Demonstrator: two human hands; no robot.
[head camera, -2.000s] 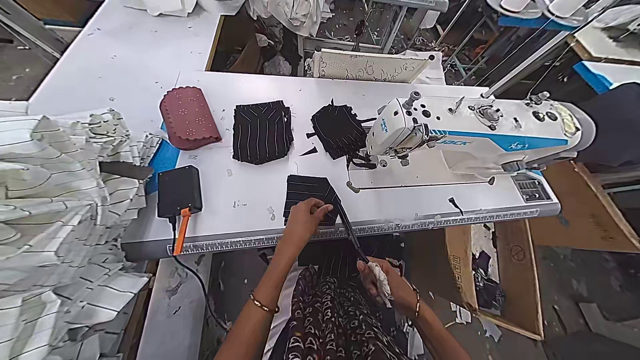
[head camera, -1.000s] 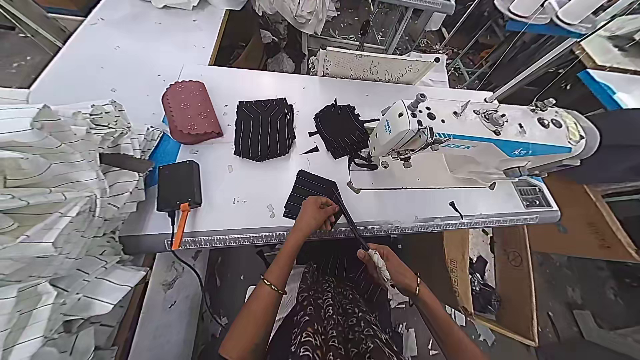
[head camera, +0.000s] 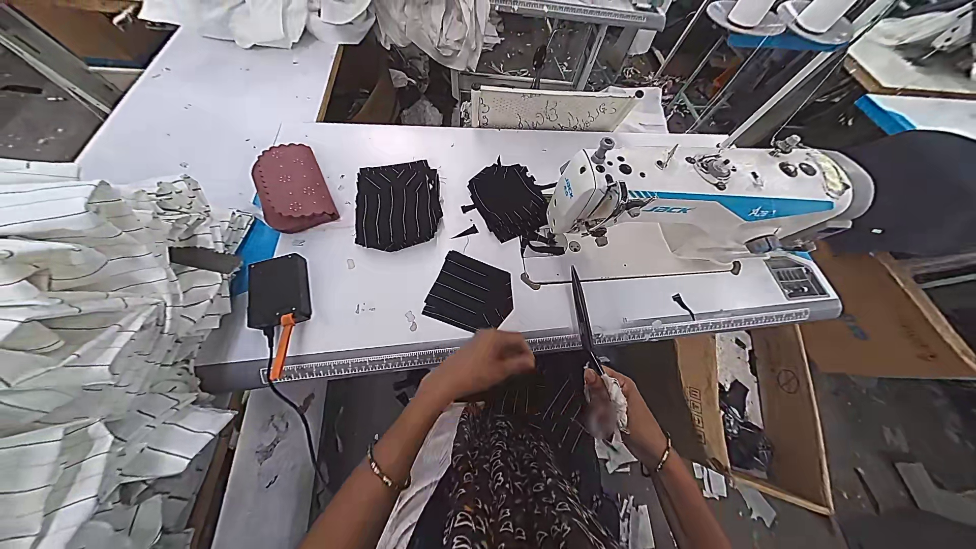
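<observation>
My right hand (head camera: 614, 404) grips long-bladed scissors (head camera: 582, 313), whose handles are wrapped in white cloth; the blades point up over the table edge. Just below a black striped fabric piece (head camera: 469, 290), my left hand (head camera: 492, 362) is blurred, and whether it holds anything cannot be told. That piece lies flat near the table's front edge. Beyond it are a neat stack of black striped pieces (head camera: 398, 204) and a looser pile of similar pieces (head camera: 507, 200) beside the needle end of a Jack sewing machine (head camera: 701, 198). Dark striped fabric (head camera: 560, 396) rests on my lap.
A maroon scalloped case (head camera: 293, 189) and a black box (head camera: 279, 288) with an orange strap and cable lie at left on the white table (head camera: 328, 267). Piled white striped fabric (head camera: 91, 320) stands farther left. An open cardboard box (head camera: 793, 412) with dark scraps is below right.
My left hand has come away from the black fabric piece, which it was touching before. The scissors have moved right, away from that piece, and point more upright.
</observation>
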